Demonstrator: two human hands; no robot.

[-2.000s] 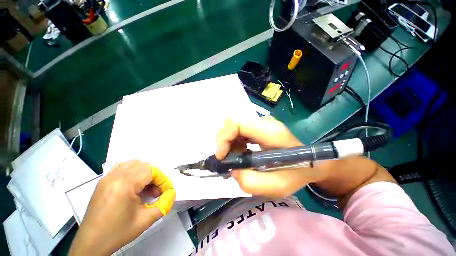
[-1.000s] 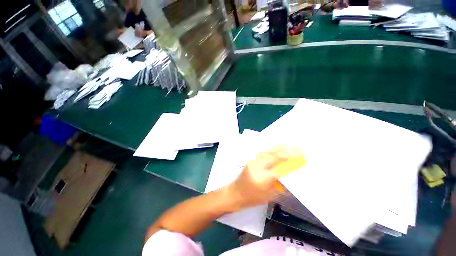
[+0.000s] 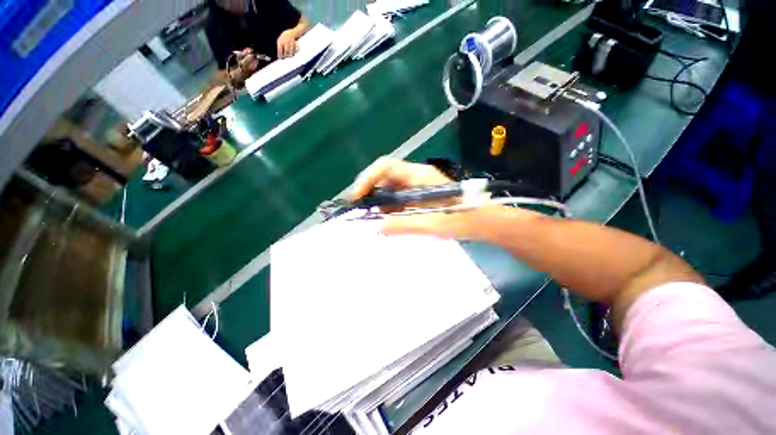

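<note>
My right hand (image 3: 413, 200) holds the black soldering iron (image 3: 417, 194) like a pen. Its tip is at the far edge of the stack of white-backed panels (image 3: 366, 297). A pale tube and a dark cable trail from the iron's rear to the right. My left hand is not in view. Whether the tip touches the top panel cannot be told.
The black soldering station (image 3: 532, 136) stands behind my right arm, with a yellow tube (image 3: 498, 140) on its side and a solder wire spool (image 3: 492, 42) behind. Loose panels (image 3: 183, 374) lie at the left. A person (image 3: 255, 34) works across the bench near more panels.
A second ago my left hand was at the panel stack and the view was turned left. Now the view is back over the stack, my left hand is gone and my right hand shows with the iron.
</note>
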